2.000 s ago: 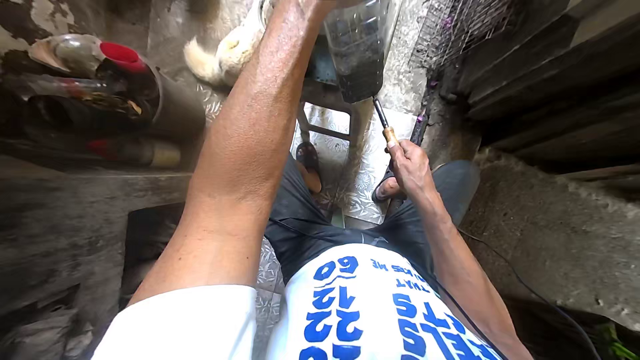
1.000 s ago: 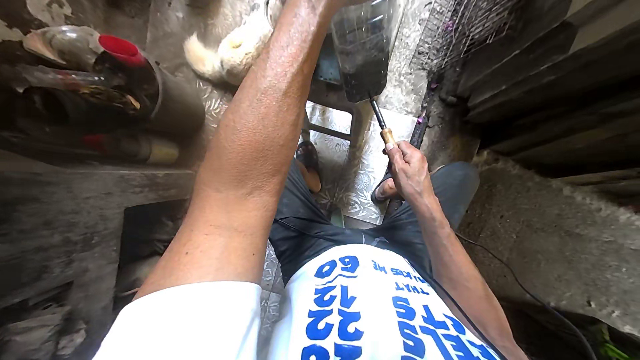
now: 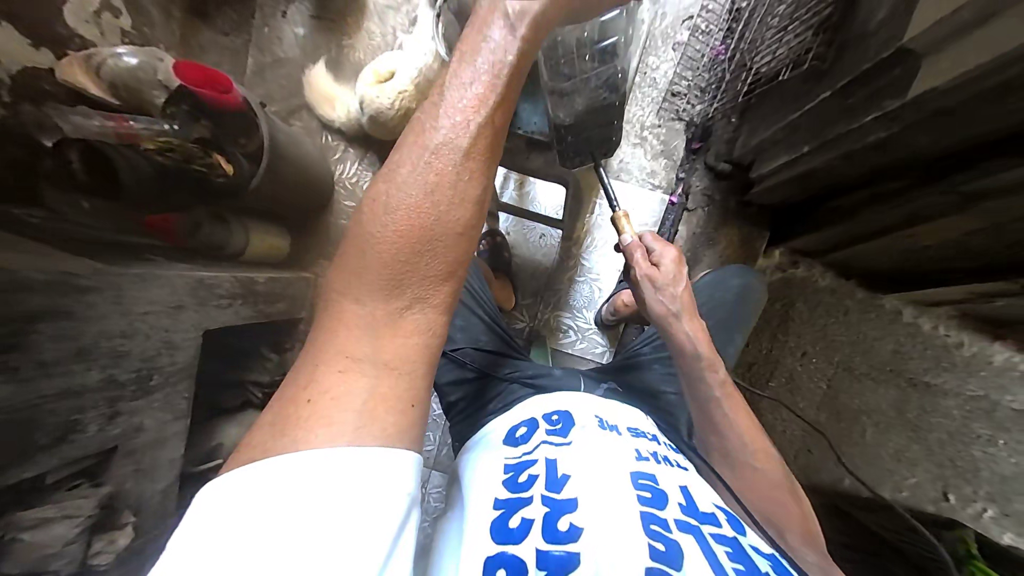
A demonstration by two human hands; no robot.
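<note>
My right hand (image 3: 660, 272) is closed around the wooden handle (image 3: 622, 224) of a tool with a thin dark metal shaft (image 3: 606, 186). The tip of the shaft meets the lower end of a clear plastic container (image 3: 588, 88) with dark contents or a dark lower part; whether it goes in cannot be seen. My left arm reaches up across the view. Only part of my left hand (image 3: 580, 10) shows at the top edge, by the container's far end. Its fingers are cut off by the frame, so its hold cannot be told.
Below the container is a dark stool-like frame (image 3: 528, 214) over patterned flooring (image 3: 588, 296). A pale furry animal (image 3: 392, 92) lies beyond my left forearm. A bucket (image 3: 292, 160) with bottles and a red cup (image 3: 206, 82) stands left. Wire mesh (image 3: 740, 60) and a dark cord (image 3: 832, 448) are right.
</note>
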